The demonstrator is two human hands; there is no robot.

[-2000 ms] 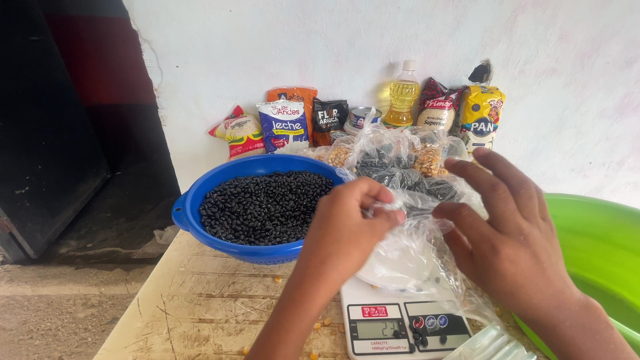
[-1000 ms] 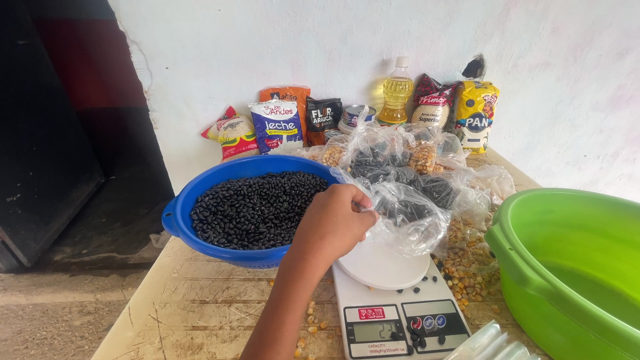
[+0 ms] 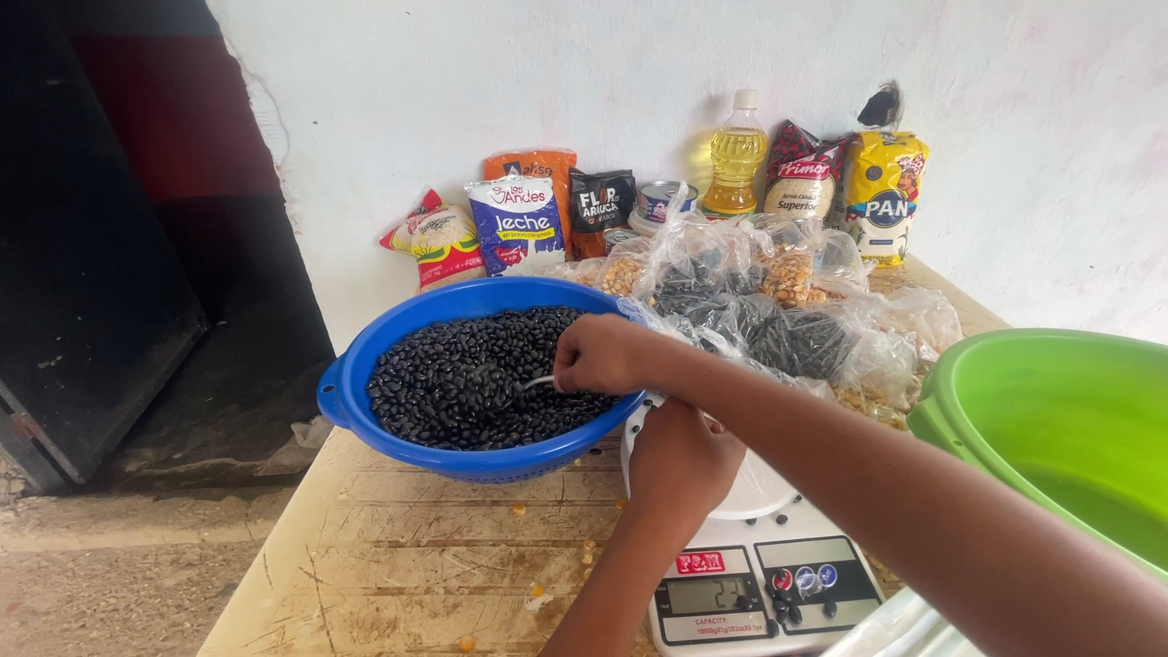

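Observation:
My right hand (image 3: 602, 354) reaches across from the right, over my left forearm's side, and grips the handle of a metal spoon (image 3: 537, 381). The spoon's bowl is sunk among black beans (image 3: 438, 374) in a blue plastic colander (image 3: 345, 383). Below it, my left hand (image 3: 684, 452) is closed by the colander's right side, above the white digital kitchen scale (image 3: 721, 639). A clear plastic bag (image 3: 652, 315) shows behind my hands; my right arm partly hides it, and its hold by my left hand is mostly hidden. Several loose beans lie on the scale.
Knotted bags of black beans (image 3: 803, 342) and corn kernels (image 3: 787, 274) are piled behind the scale. A green plastic tub (image 3: 940, 411) stands at right. Packaged groceries, tins and an oil bottle (image 3: 737, 155) line the wall. Corn kernels are scattered on the worn table (image 3: 383, 547).
My right hand, at the bag two seconds ago and out of view one second ago, is now at the colander with a spoon. My left hand has moved down and toward the scale.

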